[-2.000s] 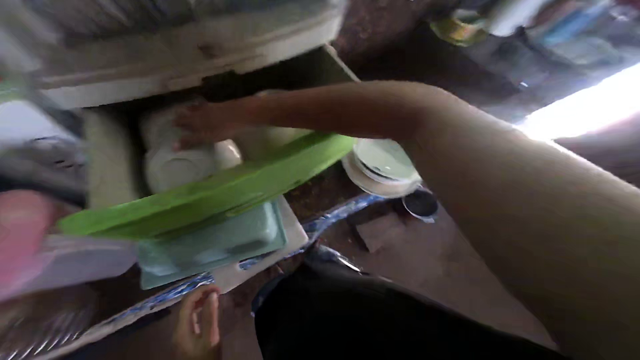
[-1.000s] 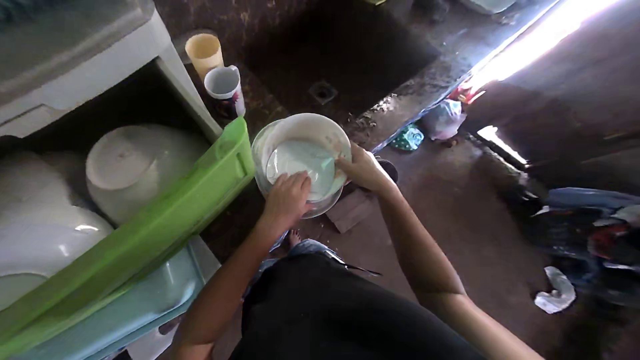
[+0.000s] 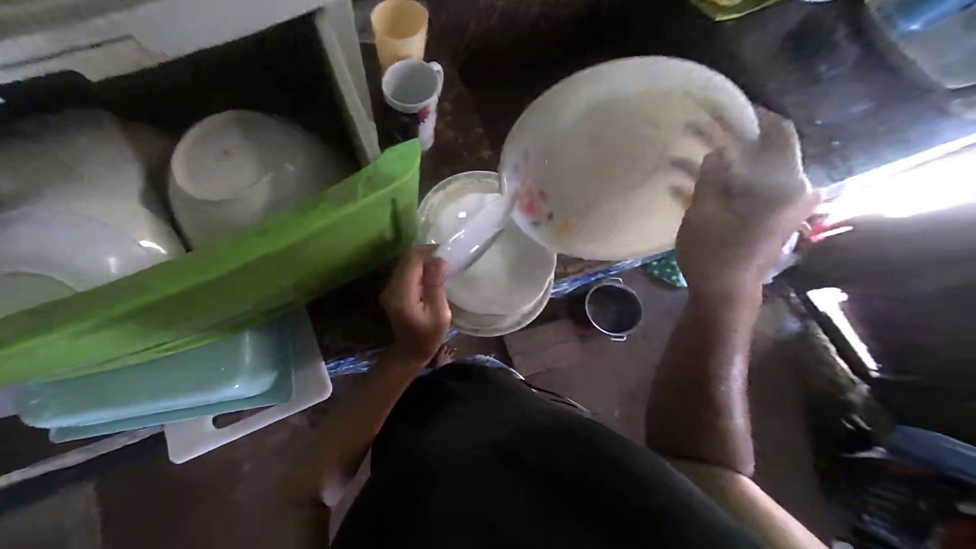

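Observation:
My right hand (image 3: 736,206) grips the right rim of a large white bowl or plate (image 3: 602,160) with a floral print, tilted up over the counter. Between the fingers and thumb of my left hand (image 3: 419,301) is the handle end of a white spoon or ladle (image 3: 476,236); its far end meets the large dish's edge. Below both lies a stack of white dishes (image 3: 503,282) at the counter's edge. To the left, an open drawer with a green front (image 3: 229,278) holds upturned white bowls (image 3: 225,164).
A white mug (image 3: 412,88) and a yellowish cup (image 3: 400,30) stand behind the stack. Teal trays (image 3: 168,381) and a white cutting board (image 3: 252,427) lie under the drawer front. A small metal pot (image 3: 614,309) is below the counter edge.
My right hand, on a bowl at the stack one second ago, now holds the large dish farther right. My left hand has moved off the stack's bowl and now grips the white utensil.

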